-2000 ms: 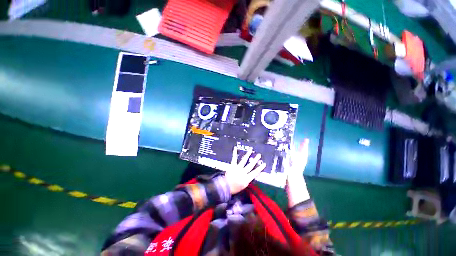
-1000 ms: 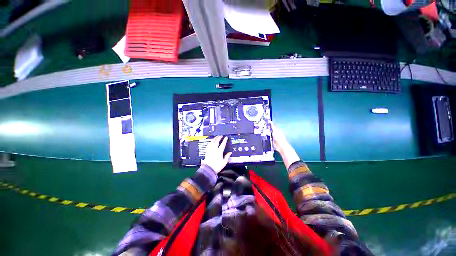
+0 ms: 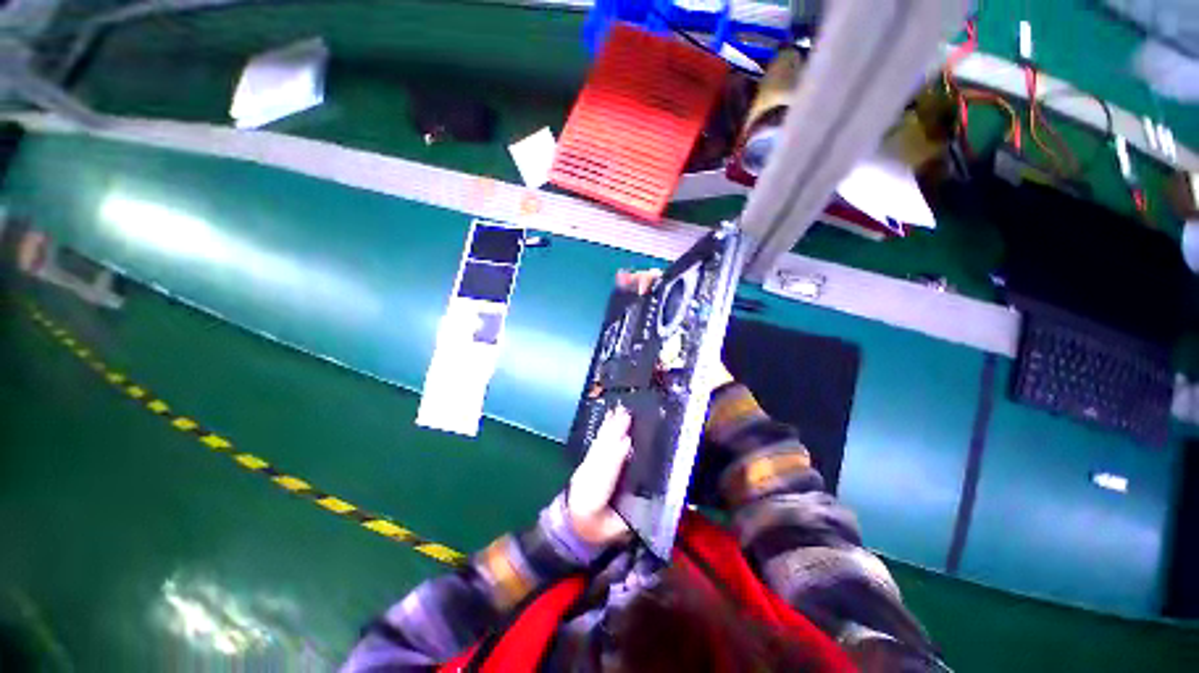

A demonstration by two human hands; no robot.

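The laptop (image 3: 654,381) is lifted off its black mat (image 3: 793,394) and tilted steeply, its internals facing left. A fan housing shows near its upper end. My left hand (image 3: 601,476) holds the near part of the laptop on its internals side. My right hand (image 3: 718,373) is mostly hidden behind the laptop; a bit of it shows by the right side, below it the sleeve. Fingertips also show at the laptop's far left edge; whose grip they belong to is partly hidden. The sticker sheet (image 3: 454,364) lies left of the laptop, with black rectangles at its far end.
A pale rail (image 3: 881,297) with an upright post (image 3: 828,138) runs behind the bench. Beyond it are a red slotted tray (image 3: 640,121) and white papers. A black keyboard (image 3: 1094,375) is at the right rear. A small white item (image 3: 1110,483) lies on the right bench.
The laptop was flat on the mat with my hands on it; now it is raised and tilted on edge, left of the mat. The view has turned, shifting the bench.
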